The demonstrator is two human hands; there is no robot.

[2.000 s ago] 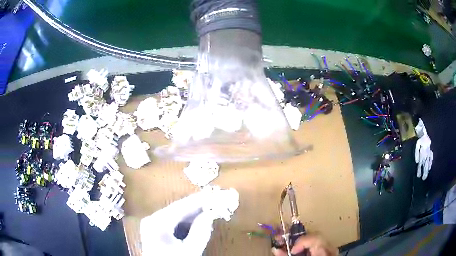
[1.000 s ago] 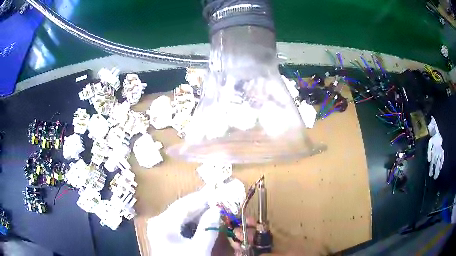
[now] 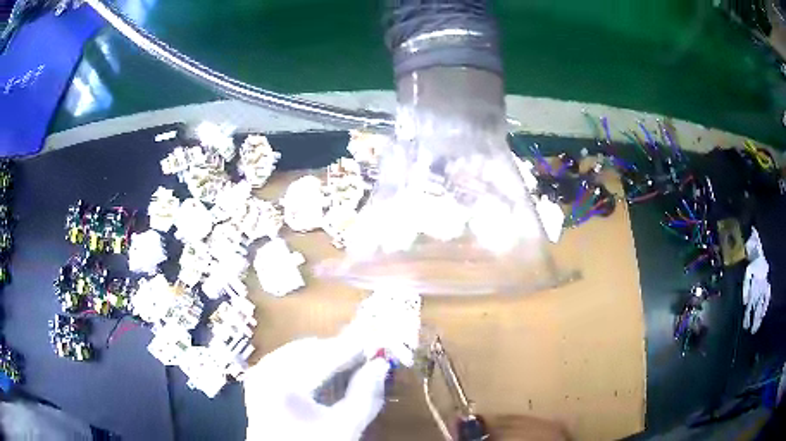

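Observation:
My left hand (image 3: 302, 388), in a white glove, holds a white plastic housing (image 3: 392, 323) just below the hood's rim. A bit of red and blue of a wired part (image 3: 389, 357) shows at the glove's fingertips. My right hand (image 3: 526, 428), bare, blurred and cut off by the bottom edge, holds the soldering iron (image 3: 452, 379). The iron's tip points up-left, close to the housing's right side. The thin guide tube curves to the left of the barrel. Whether the tip touches the housing cannot be told.
A clear fume hood (image 3: 448, 224) stands over the cardboard mat (image 3: 569, 344). White housings (image 3: 220, 250) are heaped left, with circuit boards (image 3: 95, 284) farther left. Wired parts (image 3: 685, 224) and a white glove (image 3: 756, 280) lie right. A metal conduit (image 3: 215, 82) crosses above. A green belt (image 3: 284, 43) lies behind.
The wired part, earlier by my right hand, is now at my left fingertips by the housing. The iron moved left and tilted up-left. The view shifted, so the scene sits farther right.

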